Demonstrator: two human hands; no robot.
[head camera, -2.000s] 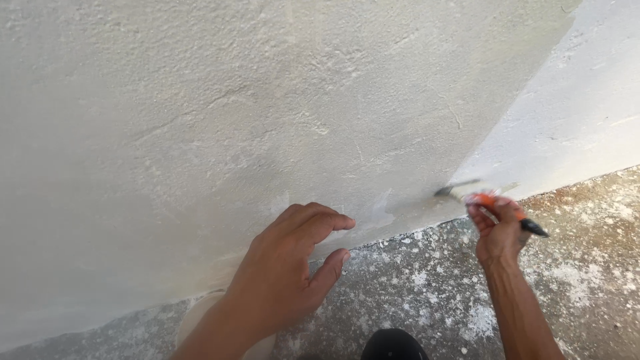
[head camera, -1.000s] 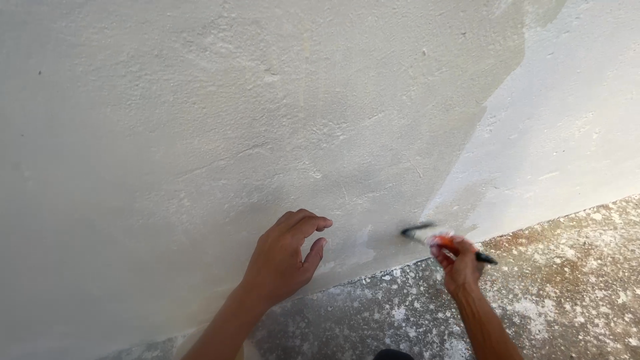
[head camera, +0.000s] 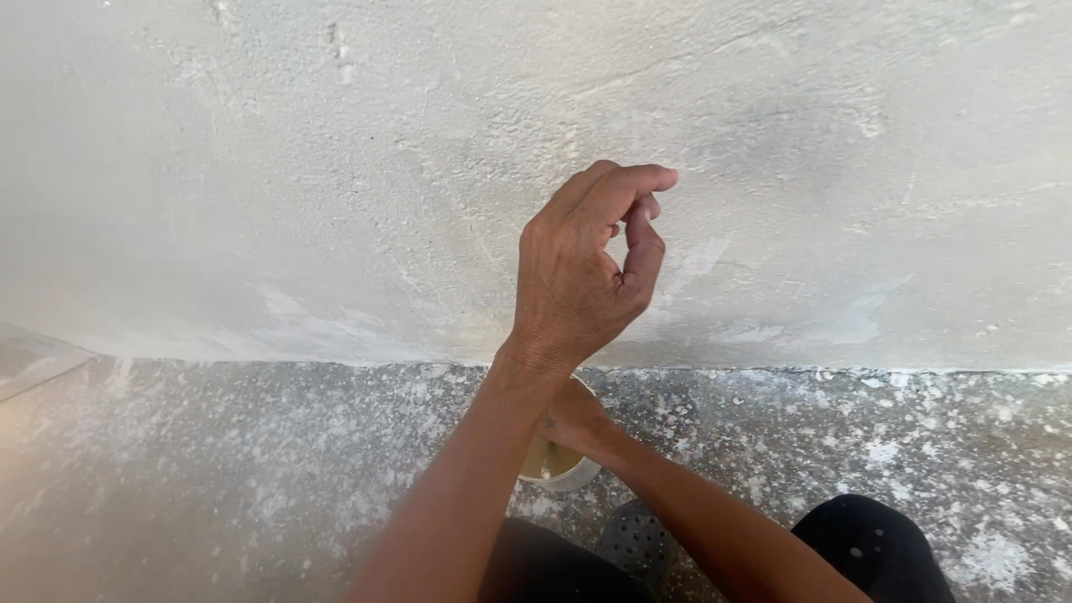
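Observation:
My left hand (head camera: 586, 260) is raised in front of the plaster wall (head camera: 402, 193), its fingers curled and a gap between thumb and forefinger, with nothing in it. Below it, my right hand (head camera: 574, 414) reaches over a pale round bucket (head camera: 578, 479), and my left wrist and forearm hide most of that hand. Yellowish liquid shows inside the bucket. The paintbrush is hidden from view, and whether my right hand still holds it cannot be seen.
The speckled concrete floor (head camera: 754, 444) meets the wall in a line across the view. A dark clog with holes (head camera: 636, 536) and my dark-clad knee (head camera: 871, 536) are near the bucket. A corner edge (head camera: 50, 364) stands at the far left.
My right hand, earlier holding a brush with an orange and black handle at the wall's foot, has moved to the bucket beneath my left arm. The view has shifted left.

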